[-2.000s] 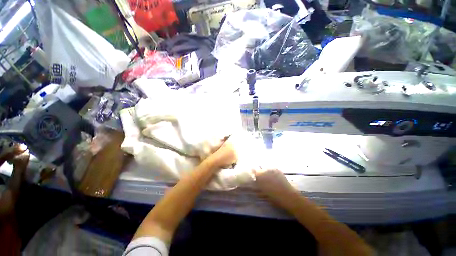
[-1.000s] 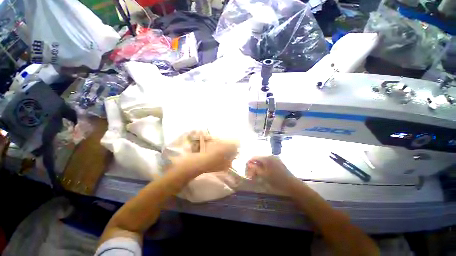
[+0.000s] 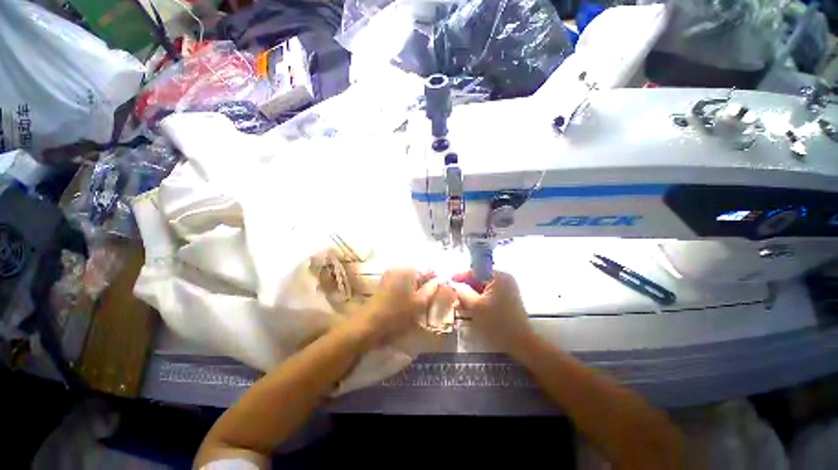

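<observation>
A cream-white garment (image 3: 216,266) lies heaped on the machine bed, left of and below the needle area. A narrow folded edge of it (image 3: 441,310) shows between my hands. My left hand (image 3: 397,298) grips the cloth left of the needle. My right hand (image 3: 496,307) holds the same edge at the right, fingertips just below the dark grey-blue block (image 3: 481,261). The white sewing machine head (image 3: 588,197) bears a blue stripe and JACK lettering. The presser foot and needle are lost in bright glare at my fingertips.
Dark thread snips (image 3: 634,279) lie on the bed right of my right hand. A ruler tape (image 3: 276,374) runs along the table's front edge. Crumpled plastic bags (image 3: 501,46) and a white bag (image 3: 55,78) stand behind and left. A brown board (image 3: 115,321) is at the left.
Both hands have come closer together at the needle area, with the folded edge now between them. The garment's folds have shifted, and the camera view has moved.
</observation>
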